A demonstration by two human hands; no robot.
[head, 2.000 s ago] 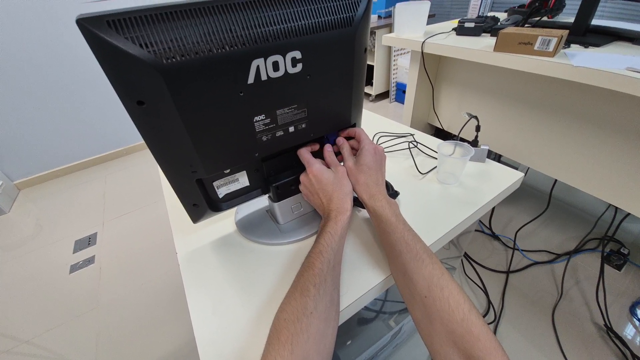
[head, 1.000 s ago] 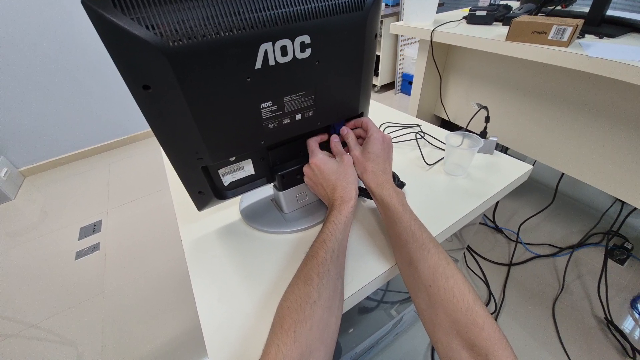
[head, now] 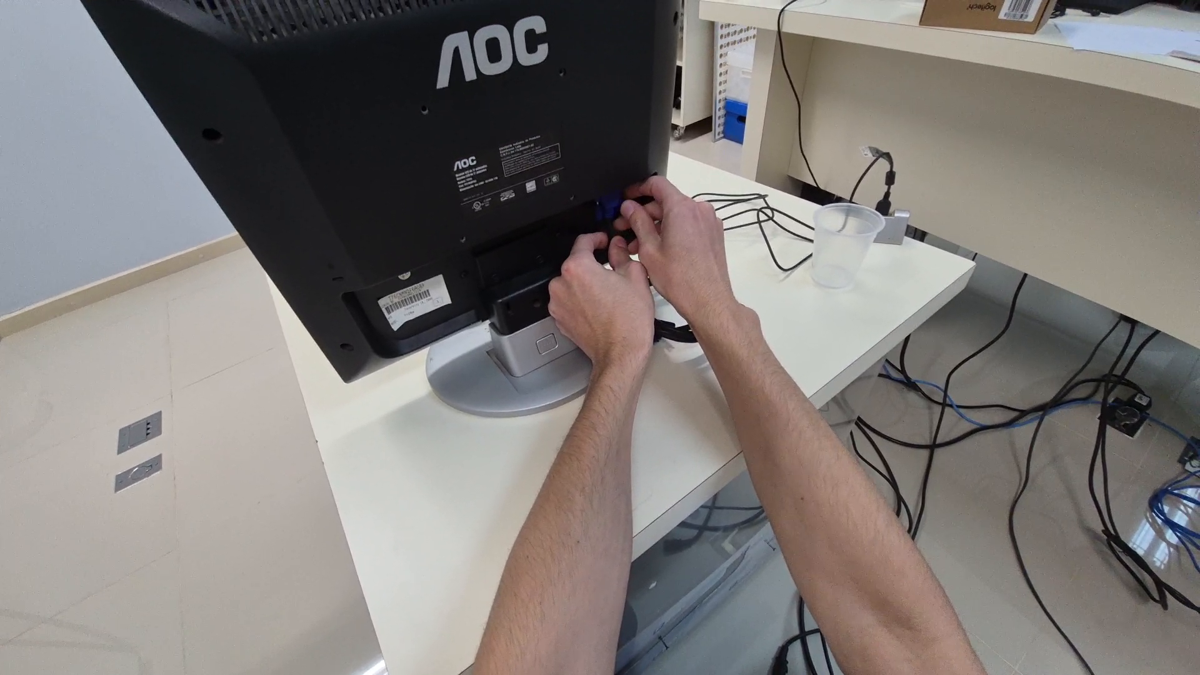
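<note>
A black AOC monitor (head: 375,169) stands with its back toward me on a round silver base (head: 506,384). At the lower right of its back is a blue connector (head: 608,205), partly covered by my fingers. My right hand (head: 680,244) has its thumb and fingers bent around the connector's right side. Just below and to the left, my left hand (head: 605,295) reaches up under the monitor's lower edge, fingertips near the connector; whether it grips anything is hidden. Black cables (head: 675,330) come out between my wrists.
A clear plastic cup (head: 844,246) stands on the white table (head: 422,506) to the right, beside thin black cables (head: 764,220) and a small grey box (head: 893,227). A second desk (head: 937,42) holds a cardboard box (head: 984,11). Many cables (head: 1022,412) lie on the floor.
</note>
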